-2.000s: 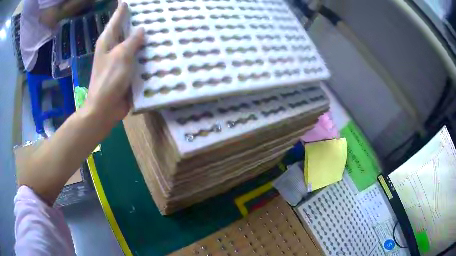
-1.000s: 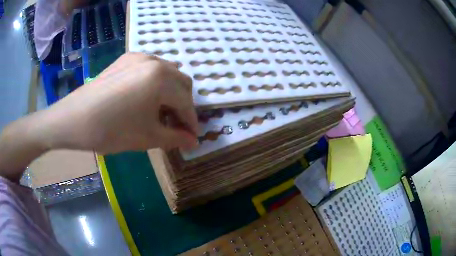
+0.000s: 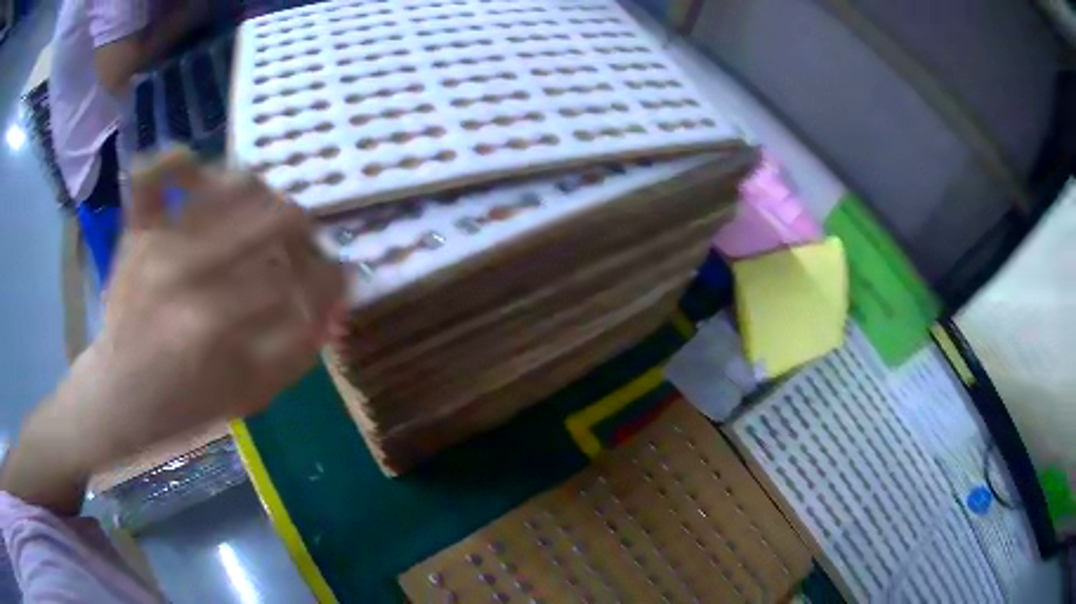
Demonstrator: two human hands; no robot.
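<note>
A tall stack of trays [image 3: 531, 319] with layered brown edges stands on the green mat. An empty white slotted tray [image 3: 389, 94] lies askew on top. Beneath it, the front strip of another white tray [image 3: 472, 242] shows, with small silvery parts in its dumbbell-shaped cutouts. My left hand [image 3: 218, 295] is blurred at the stack's left front corner, fingers bent; whether it touches the stack or holds something small cannot be told. My right hand is not in view.
A brown tray with rows of silvery parts [image 3: 614, 531] lies in front, beside a white slotted tray [image 3: 844, 460]. A yellow paper [image 3: 793, 307], pink paper [image 3: 767, 212] and green label [image 3: 883, 283] are right of the stack. A person's arm [image 3: 118, 47] shows upper left.
My left hand let go of the top white tray's left edge, reached to the lower tray's front corner, then moved left. The top tray now rests on the stack. The view has shifted.
</note>
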